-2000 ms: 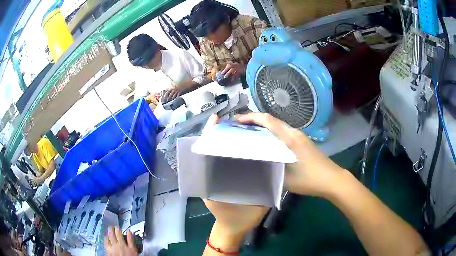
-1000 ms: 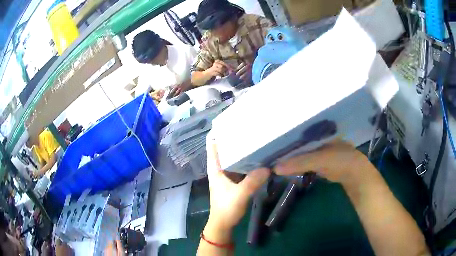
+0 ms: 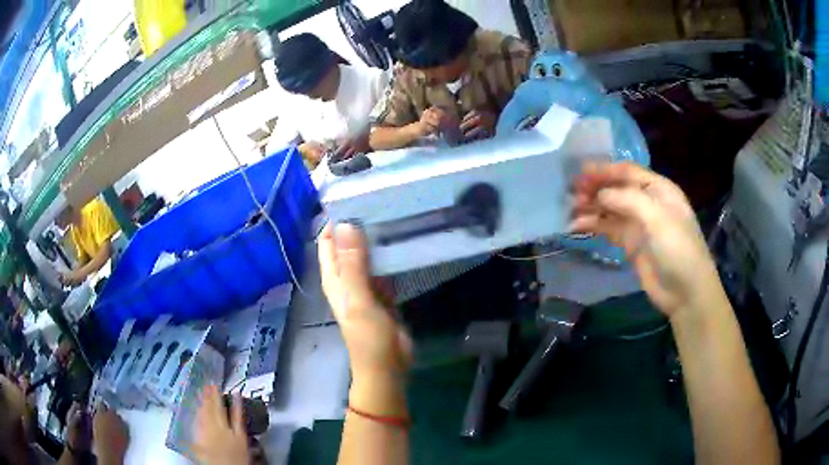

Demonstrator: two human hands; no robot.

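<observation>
A pale grey-white retail carton (image 3: 532,186) with a dark product picture is held up in front of me, lying lengthwise. My left hand (image 3: 359,291) grips its left end, thumb on the printed face. My right hand (image 3: 636,222) is at its right end, fingers bent at the raised flaps (image 3: 589,138); the finger contact is blurred. Two dark grey handheld fans or dryers lie below the carton on the dark green mat, one upright in view (image 3: 482,377) and one slanted (image 3: 544,350).
A blue plastic bin (image 3: 204,277) stands at left, with erected cartons (image 3: 150,363) before it. A light blue desk fan (image 3: 627,136) is behind the carton. Another person's hand (image 3: 218,427) is at lower left. Two people sit opposite. A white machine (image 3: 773,209) stands at right.
The carton has turned from its open end facing me to its printed side facing me, and now lies flatter. My right hand has moved to the flap end. Both dark products are now uncovered.
</observation>
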